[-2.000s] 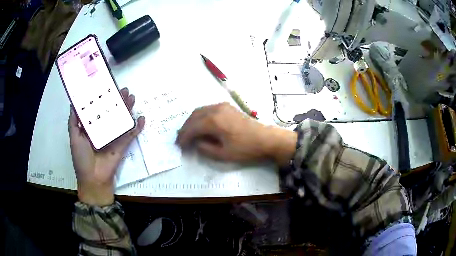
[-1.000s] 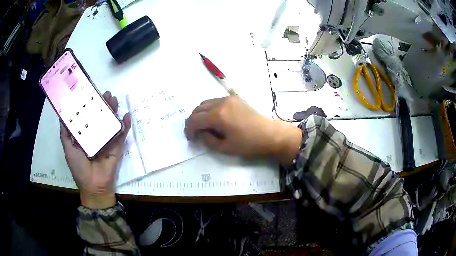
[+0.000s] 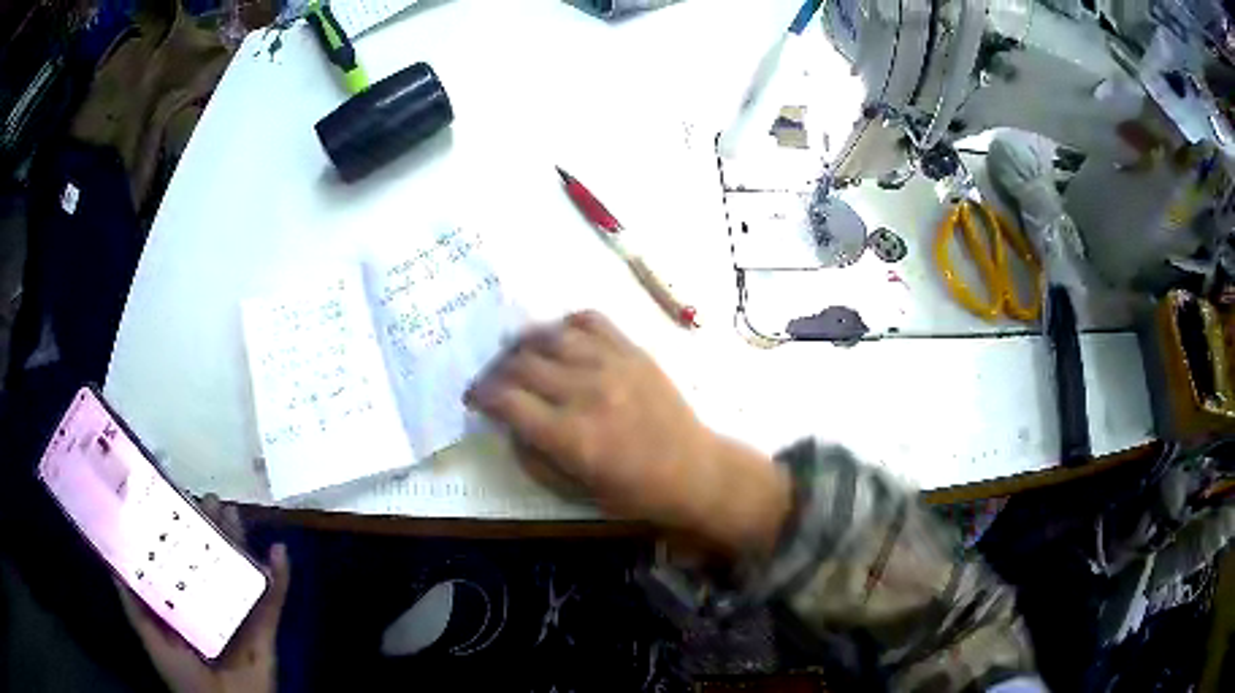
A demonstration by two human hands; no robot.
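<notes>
My left hand (image 3: 251, 647) holds the smartphone (image 3: 152, 525), screen lit pink-white, at the lower left, off the table's front edge. The open notebook (image 3: 325, 386) lies on the white table, with handwriting on both pages. My right hand (image 3: 589, 406) is blurred and rests over the lower right corner of the right page. Its fingertips touch or nearly touch the page, and I cannot tell if they pinch it. The red and pale pen (image 3: 629, 251) lies on the table beyond my right hand, not held.
A black rubber mallet (image 3: 385, 121) lies at the back left. The sewing machine's needle plate (image 3: 838, 232) is at the right, with yellow-handled scissors (image 3: 990, 260), a black bar (image 3: 1066, 379) and a yellow-orange tray (image 3: 1203, 355). Brown cloth (image 3: 142, 95) is bunched at the left.
My left hand has moved the phone down and left, off the notebook, uncovering the left page. My right hand has shifted slightly down and left, and the pen is fully visible again.
</notes>
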